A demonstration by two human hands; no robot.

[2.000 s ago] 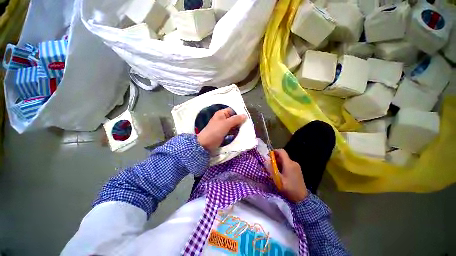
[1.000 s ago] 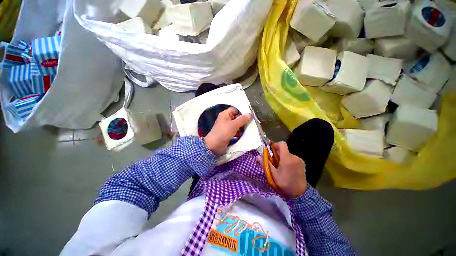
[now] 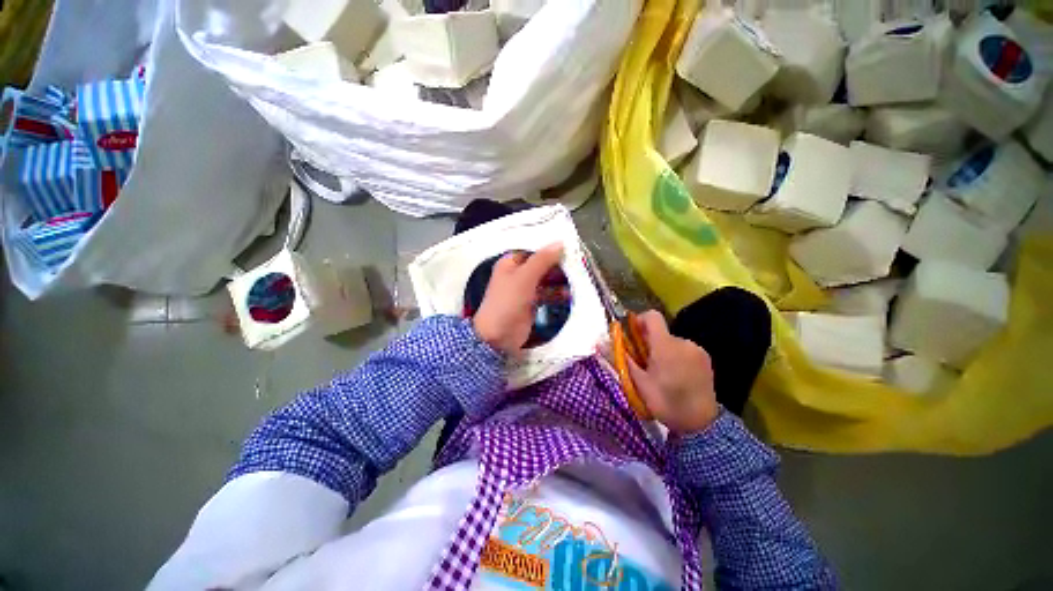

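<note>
A cream-white cube piece (image 3: 441, 277) is held over my lap, its square face with a dark blue and red round patch (image 3: 552, 314) towards me. My left hand (image 3: 514, 298) holds it, fingers over the patch. My right hand (image 3: 676, 375) holds scissors (image 3: 627, 364) by their orange handles. The silver blades point up along the piece's right edge. Whether they touch the seam cannot be told. The purple gingham-trimmed apron (image 3: 566, 421) lies below the piece.
A yellow sack (image 3: 647, 173) of white cubes lies at the right. A white woven sack (image 3: 381, 150) with more cubes is at the back middle. Another white sack (image 3: 208, 173) with striped pieces (image 3: 110, 121) is at the left. A single cube (image 3: 274, 298) sits on the grey floor.
Over the last second the held piece has shifted slightly right and down. My right hand has moved slightly right with the scissors, whose blades stay beside the right edge.
</note>
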